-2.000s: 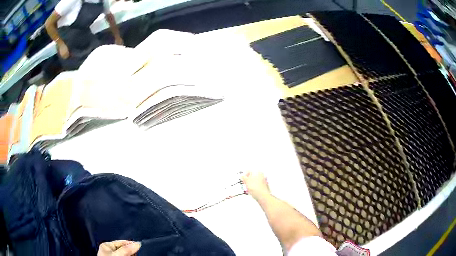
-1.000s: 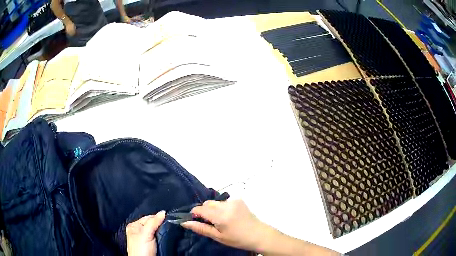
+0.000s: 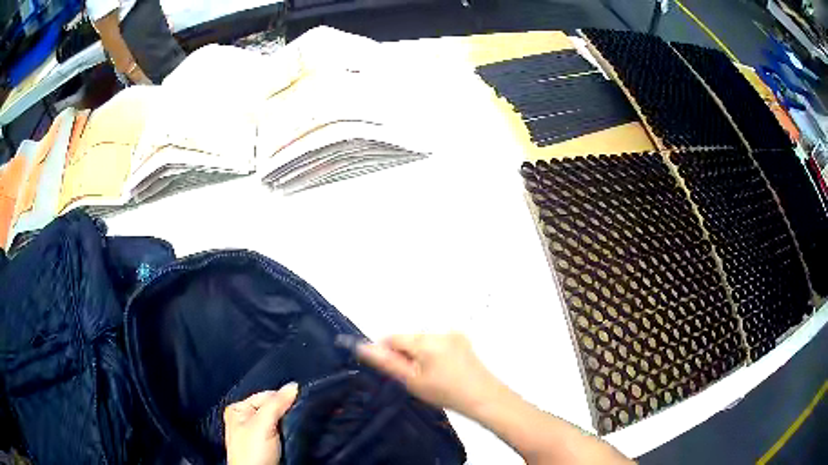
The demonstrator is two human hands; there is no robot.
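A dark navy backpack (image 3: pixel 227 336) lies open at the lower left, its curved zipper (image 3: pixel 300 287) running round the opening and smooth lining showing inside. My left hand (image 3: pixel 256 425) pinches the fabric edge at the bottom centre. My right hand (image 3: pixel 422 363) is over the bag's right part, blurred. A small dark object, which looks like the end of the thread snips (image 3: pixel 349 342), sticks out at its fingers. More navy quilted fabric (image 3: pixel 54 318) with a small light-blue mark lies at the far left.
Panel stacks (image 3: pixel 336 136) lie along the far edge of the white table (image 3: pixel 436 245). Boards of small round-ended dark parts (image 3: pixel 645 281) fill the right side, with flat black strips (image 3: pixel 567 95) behind them. A person (image 3: pixel 136 41) stands across the table at the upper left.
My right hand came from the white table to the bag with the snips, then lifted slightly off the held edge. My left hand took hold of the edge. The opening is spread wider.
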